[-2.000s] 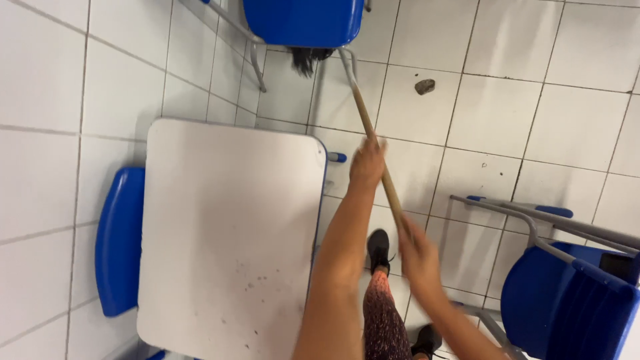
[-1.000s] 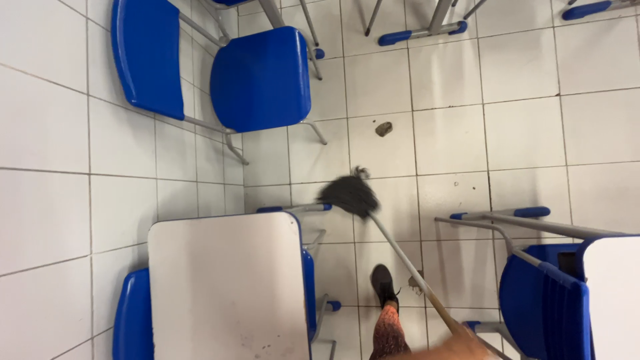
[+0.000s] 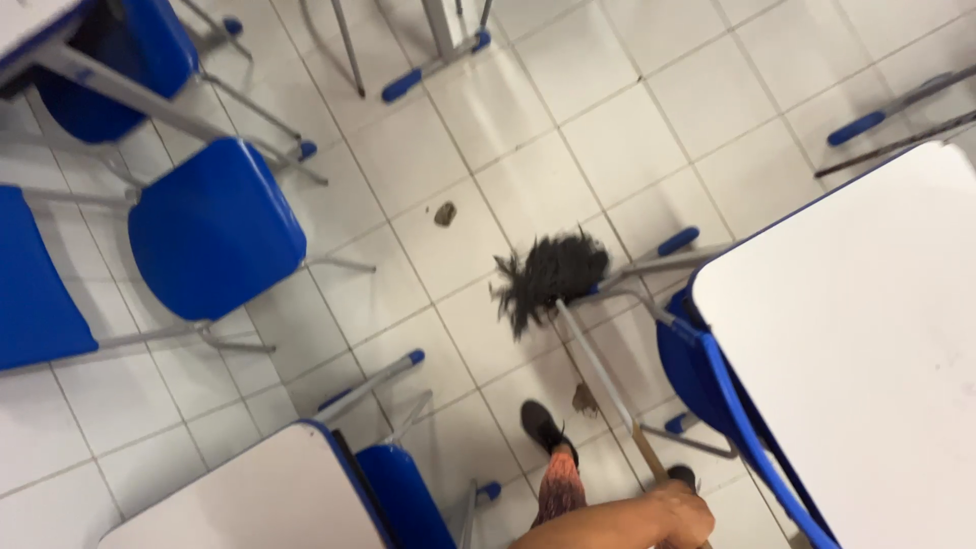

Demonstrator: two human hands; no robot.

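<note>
My left hand point(image 3: 682, 517) is closed around the wooden lower part of a long pole point(image 3: 648, 451), at the bottom edge of the head view. The pole's upper section is pale, and it ends in a shaggy black broom or mop head point(image 3: 555, 273) on the tiled floor. That head lies against the metal foot of the desk on the right. A small brown clump of debris point(image 3: 444, 213) sits up and left of it; another clump point(image 3: 585, 399) lies beside the pole, near my dark shoe point(image 3: 543, 427). My right hand is outside the view.
On the right stand a white-topped desk point(image 3: 854, 305) and a blue chair point(image 3: 690, 366). Another desk point(image 3: 252, 496) with a blue chair point(image 3: 404, 488) is at lower left. Blue chairs point(image 3: 217, 232) fill the upper left, and metal legs with blue caps point(image 3: 402, 85) reach across the floor.
The shaggy head has moved from beneath a blue chair, past the left desk, to the right desk's foot. My right hand, on the pole two seconds ago, has left the view. The view has turned.
</note>
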